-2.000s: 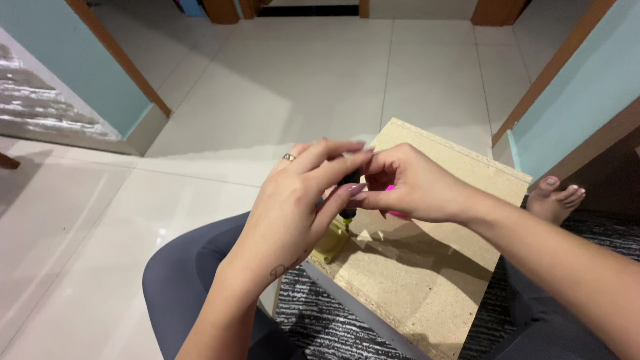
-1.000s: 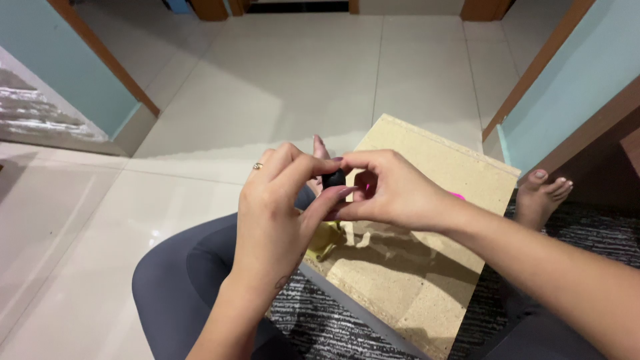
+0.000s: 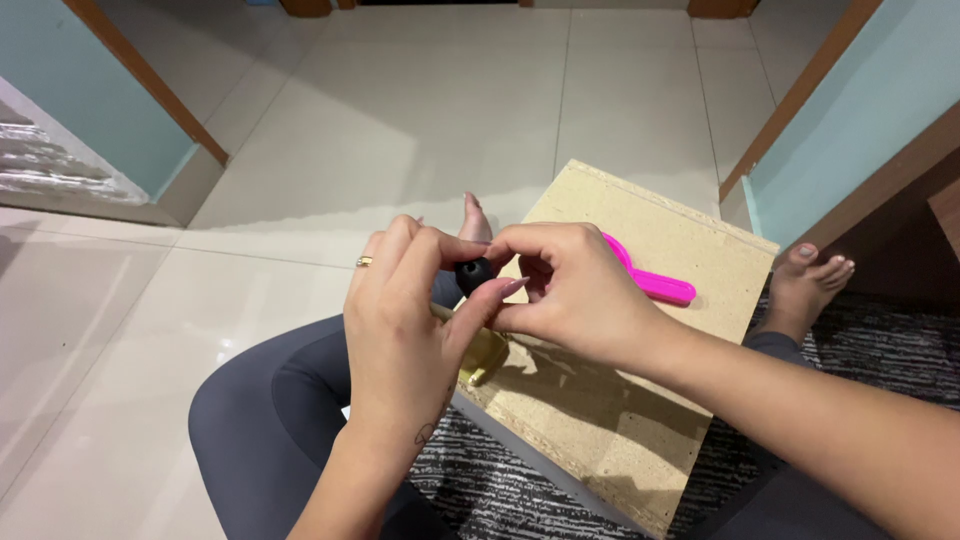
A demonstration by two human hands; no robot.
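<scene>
A small rounded black piece with a hole in its end (image 3: pixel 473 277) is pinched between the thumb and fingers of my left hand (image 3: pixel 409 300), which wears a ring. The fingertips of my right hand (image 3: pixel 574 289) meet it from the right, and whether they grip the same piece or something small behind it is hidden. Below my hands, a yellow-green object (image 3: pixel 484 358), partly covered by my left hand, is at the left edge of a particleboard panel (image 3: pixel 660 217). A pink plastic tool with a flat handle (image 3: pixel 664 288) lies on the panel, its other end behind my right hand.
My bent leg (image 3: pixel 262 405) is left of the panel, and my bare foot (image 3: pixel 806 285) rests by its right corner. A black-and-white rug (image 3: pixel 480 465) lies beneath. Pale floor tiles (image 3: pixel 465 97) stretch ahead between blue-green walls with brown wooden trim.
The black piece shows more plainly between my fingers. The pink tool, mostly hidden behind my right hand before, is now largely in sight. Both hands remain together above the panel.
</scene>
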